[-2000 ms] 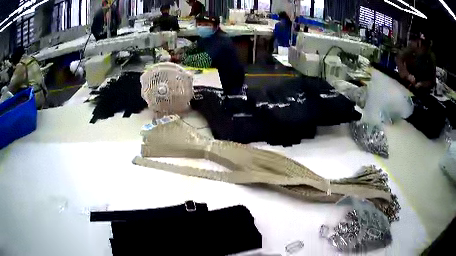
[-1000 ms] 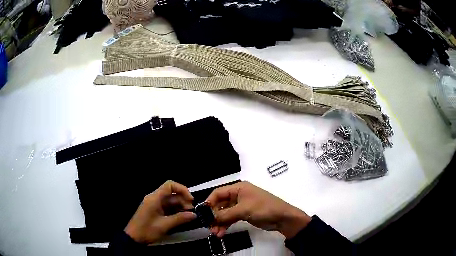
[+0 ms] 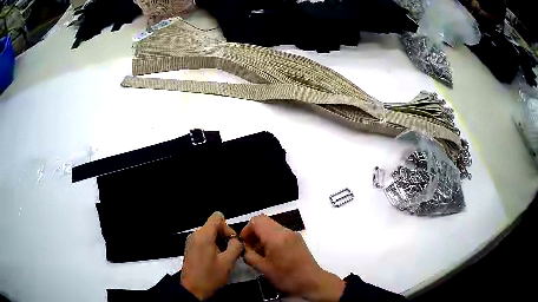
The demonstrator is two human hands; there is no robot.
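Observation:
My left hand (image 3: 207, 253) and my right hand (image 3: 283, 253) meet at the near middle of the table, fingertips pinching a small metal buckle (image 3: 234, 236) at a black strap (image 3: 289, 219). The fingers hide most of the buckle. The strap shows on both sides of my hands. A stack of black straps (image 3: 200, 183) lies just beyond. A buckled strap (image 3: 135, 157) lies along its far edge. Another buckled strap (image 3: 269, 289) lies at the bottom edge, partly under my hands. A loose slide buckle (image 3: 341, 197) lies to the right.
A clear bag of buckles (image 3: 427, 183) lies at the right, with one buckle by its mouth. A beige strap bundle (image 3: 283, 82) crosses the table beyond. Black piles (image 3: 295, 23), a second hardware bag (image 3: 429, 59) and a fan (image 3: 165, 7) stand farther off. A blue bin (image 3: 6, 62) is far left.
Both hands came into view since the oldest frame. Since the middle one, the fingers have closed more tightly around the buckle, now mostly hidden. The camera view has tilted down and shifted slightly.

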